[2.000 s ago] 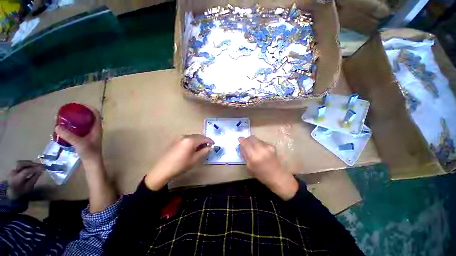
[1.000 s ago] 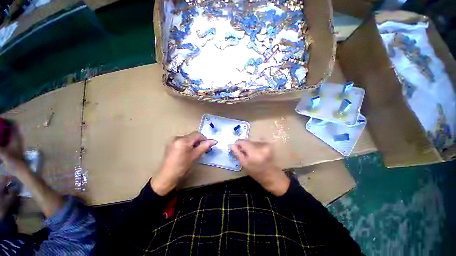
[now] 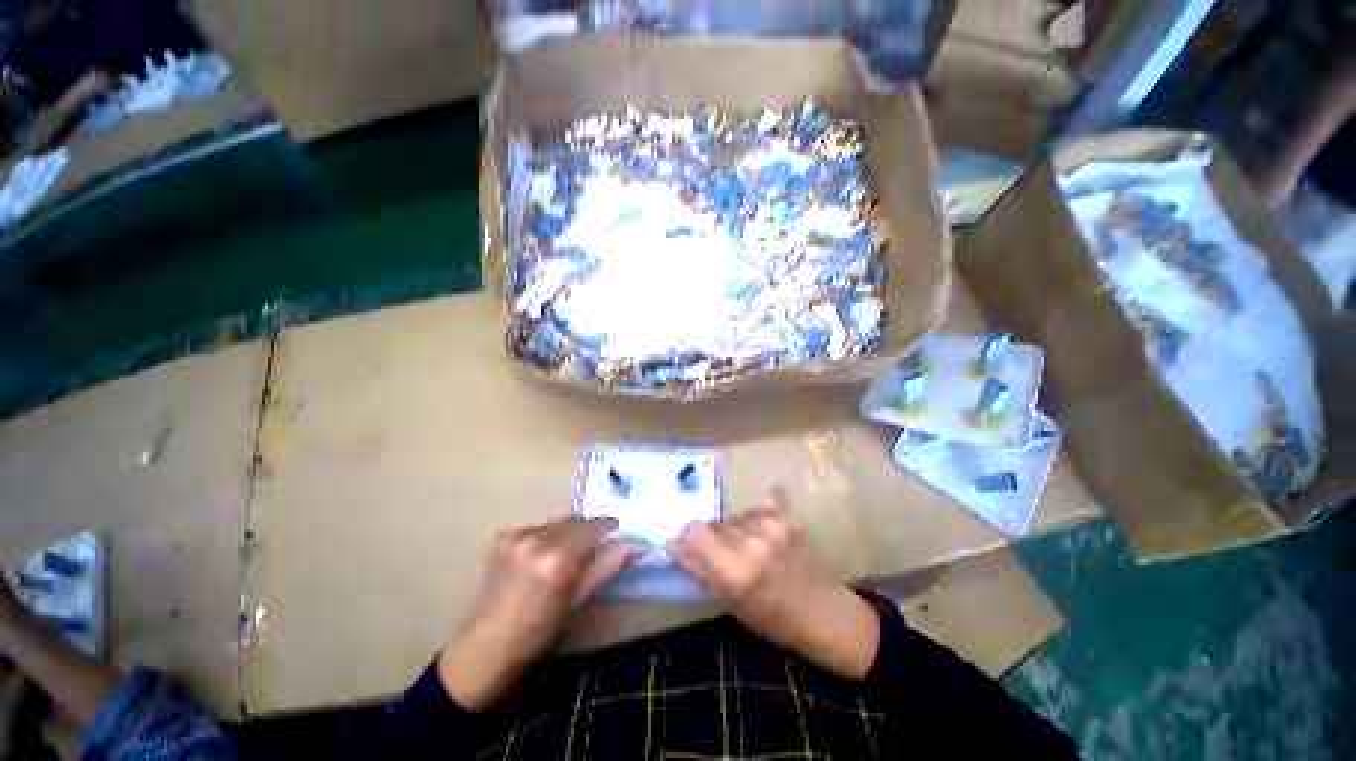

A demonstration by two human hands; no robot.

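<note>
A square white plate [image 3: 650, 495] lies on the cardboard bench cover in front of me, with two dark blue uprights showing on its far half. My left hand [image 3: 538, 592] is at the plate's near left part, fingertips bent together on it. My right hand [image 3: 776, 584] is at the near right part in the same way. The fingers hide the near part of the plate, and I cannot tell if they hold a small component. The parts box [image 3: 692, 384] beyond the plate is heaped with shiny silvery, brassy and blue parts.
Two overlapping filled plates [image 3: 952, 390] lie to the right. A second parts carton [image 3: 1182, 491] with white lining stands beyond them. At far left, a neighbour's hand and checked sleeve [image 3: 149, 724] reach a white plate [image 3: 89, 583]. A dark green conveyor [image 3: 298, 268] runs behind the bench.
The view has tilted, so the bench sits lower in the picture. My hands stay at the plate's near half. The neighbour's red bottle has left the view.
</note>
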